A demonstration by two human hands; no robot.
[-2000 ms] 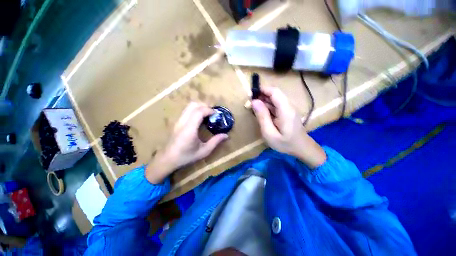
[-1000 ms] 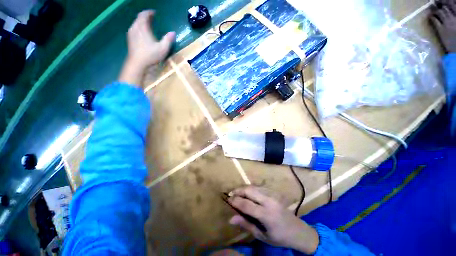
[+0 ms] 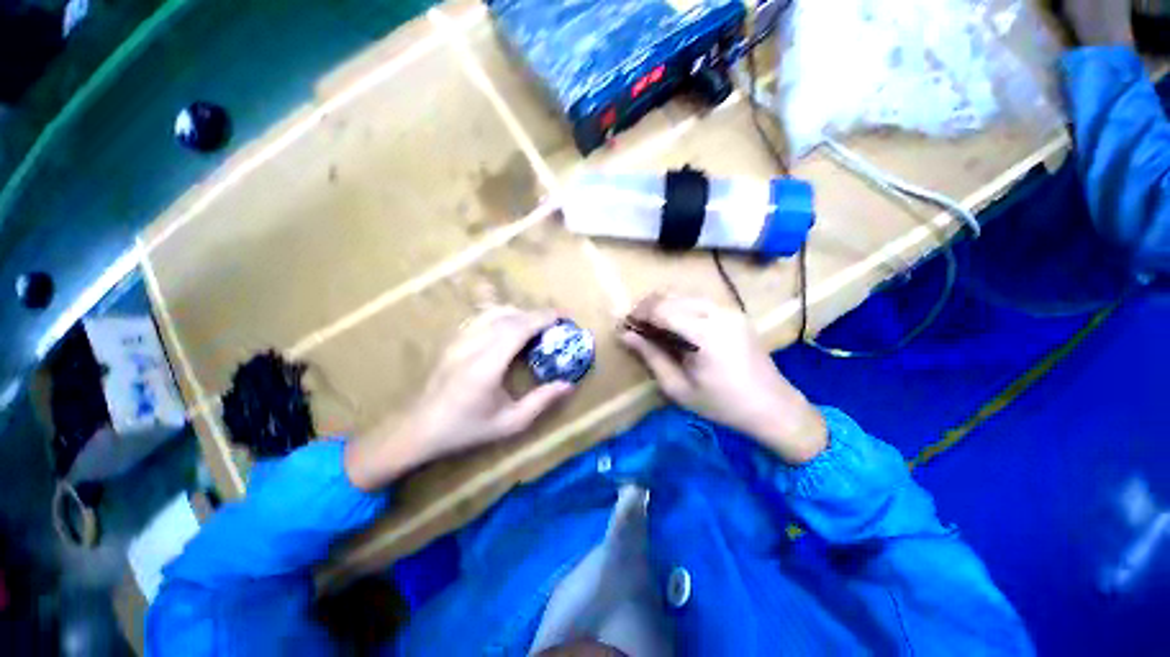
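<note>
My left hand (image 3: 481,385) holds a round unit (image 3: 561,352) between thumb and fingers over the cardboard near the board's front edge. Its silvery-white and dark patterned face is up. My right hand (image 3: 699,359) is just to the right, holding slim dark tweezers (image 3: 662,336) that point towards the unit without touching it. A loose pile of small black components (image 3: 267,402) lies on the left of the board. The glue syringe barrel (image 3: 622,209), with a black band and blue cap, lies beyond my right hand.
The dark controller (image 3: 629,96) with red display stands at the back; a clear plastic bag (image 3: 898,71) is right of it. Round units (image 3: 202,126) sit on the green belt at left. A parts box (image 3: 135,372) is far left. Another person's blue sleeve (image 3: 1123,154) shows at upper right.
My left hand has come back from the belt and now holds a round unit. My right hand still holds the tweezers, now beside that unit. The view has shifted.
</note>
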